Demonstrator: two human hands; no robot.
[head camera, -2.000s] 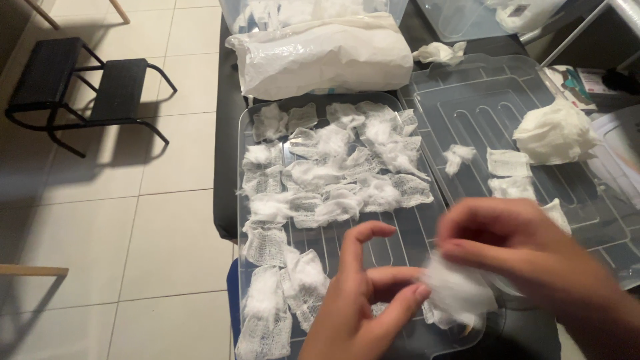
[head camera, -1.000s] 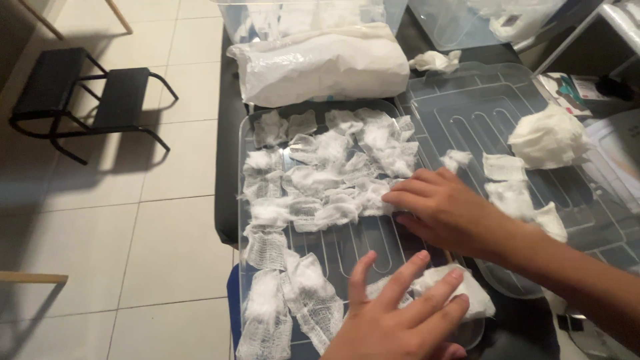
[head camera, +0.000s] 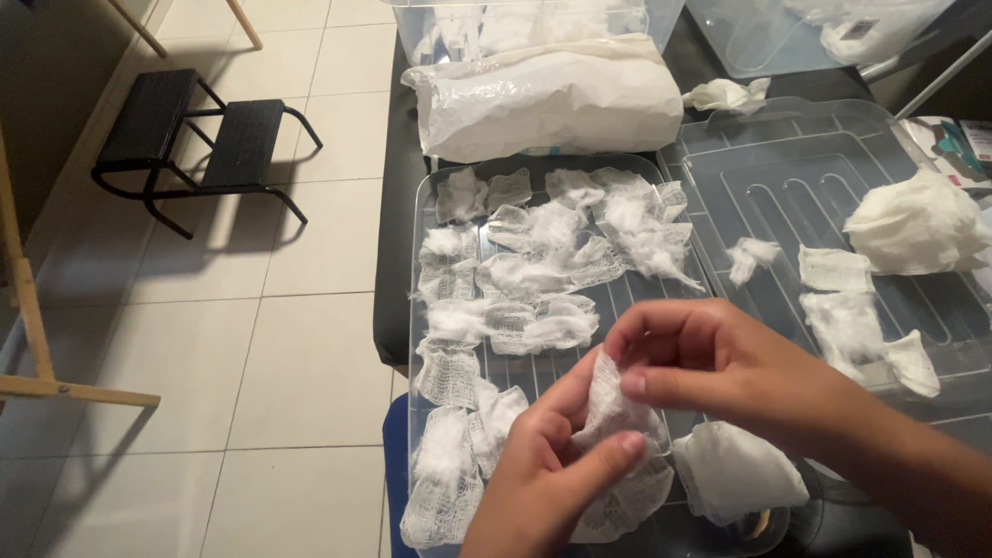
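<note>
Between my hands, over the near part of a clear plastic lid, is a piece of white gauze (head camera: 612, 399). My left hand (head camera: 554, 457) holds it from the left with thumb and fingers, while my right hand (head camera: 697, 356) pinches its upper edge. Several gauze pieces topped with cotton tufts (head camera: 542, 225) lie spread over the lid (head camera: 422, 201). More gauze lies just below my left thumb, partly hidden by that hand. A folded white pad of gauze or cotton (head camera: 736, 473) rests below my right hand.
A white plastic-wrapped roll (head camera: 550, 101) lies behind the lid, before a clear bin (head camera: 666, 23). On a second clear lid (head camera: 814, 116) at right are a cotton wad (head camera: 918, 221) and gauze pieces (head camera: 837, 271). A black step stool (head camera: 244, 147) stands on the tiled floor.
One second ago my right hand was at the gauze pieces mid-lid and my left hand was spread over the folded pad. Now both hands are together, holding a gauze piece.
</note>
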